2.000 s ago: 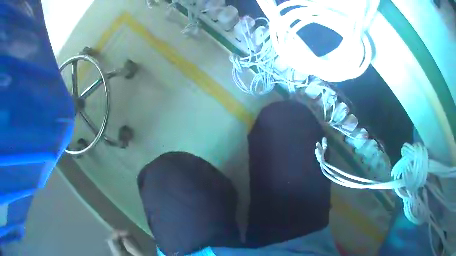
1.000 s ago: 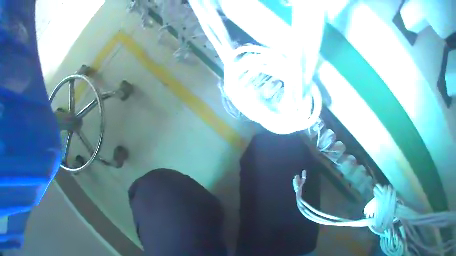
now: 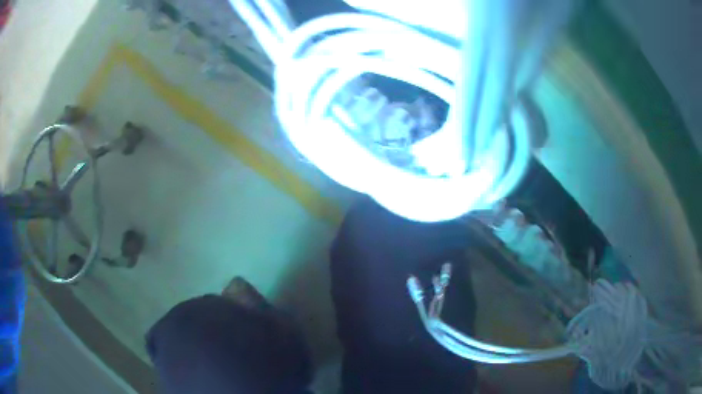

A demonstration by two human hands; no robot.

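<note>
No hand of mine is in view. Nearest in front of me, a looped bundle of thick white cables (image 3: 331, 158) hangs close to the camera, overexposed. A second knotted bundle of thin white cords (image 3: 616, 331) is at the lower right, with loose ends reaching left over my dark trouser leg (image 3: 400, 308). A row of white blocks (image 3: 531, 242) runs along the rack edge, partly hidden behind the loop. A sliver of the blue tray (image 3: 9, 300) shows at the left edge.
The pale rack frame with a green stripe (image 3: 654, 100) curves down the right side. A swivel chair base with a metal ring (image 3: 96, 212) stands on the floor at the left. A yellow line (image 3: 215, 131) crosses the pale floor. My other knee (image 3: 231, 346) is at the bottom.
The view has shifted, so the chair base and floor line sit further left. The blue tray has mostly left the picture. The white cable loop now looks larger and nearer.
</note>
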